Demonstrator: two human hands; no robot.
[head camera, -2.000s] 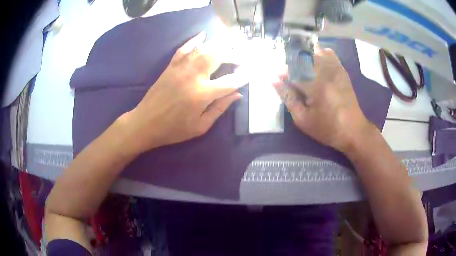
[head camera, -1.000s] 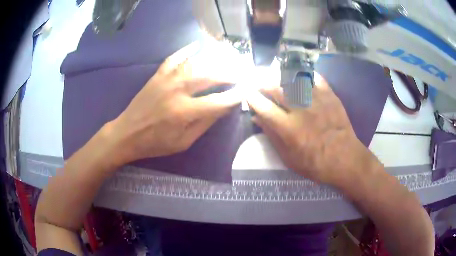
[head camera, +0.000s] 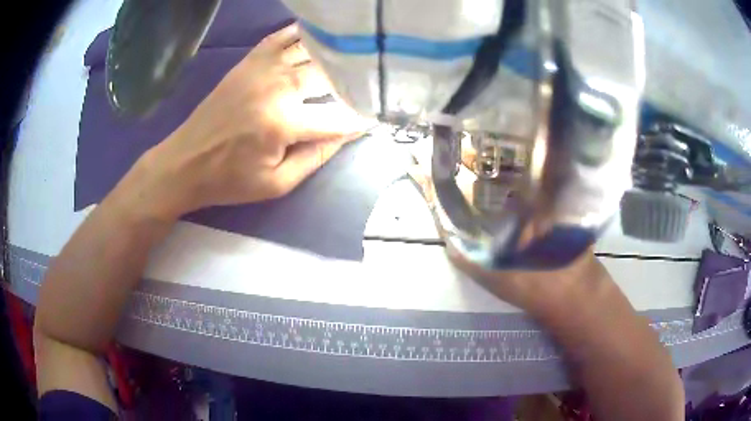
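The purple garment panel (head camera: 313, 210) lies on the machine table, partly under the head of the sewing machine (head camera: 370, 49). My left hand (head camera: 247, 123) lies flat on the panel with its fingertips at the bright glare near the needle. My right hand (head camera: 527, 284) is mostly hidden behind the shiny metal parts of the machine head; only its wrist side and a strip of it show. What its fingers do is hidden. The needle area (head camera: 403, 136) is washed out by lamp glare.
A dark glossy oval attachment (head camera: 156, 53) hangs left of the head. A grey ribbed knob (head camera: 655, 215) is at the right. A grey ruler strip (head camera: 329, 339) runs along the table's front edge. A small purple patch (head camera: 720, 289) lies at the right table edge. Red crates show below left.
The view has moved closer to the machine head, which now covers most of my right hand. The panel has moved away from the front edge. The pale strip and brown scissors no longer show.
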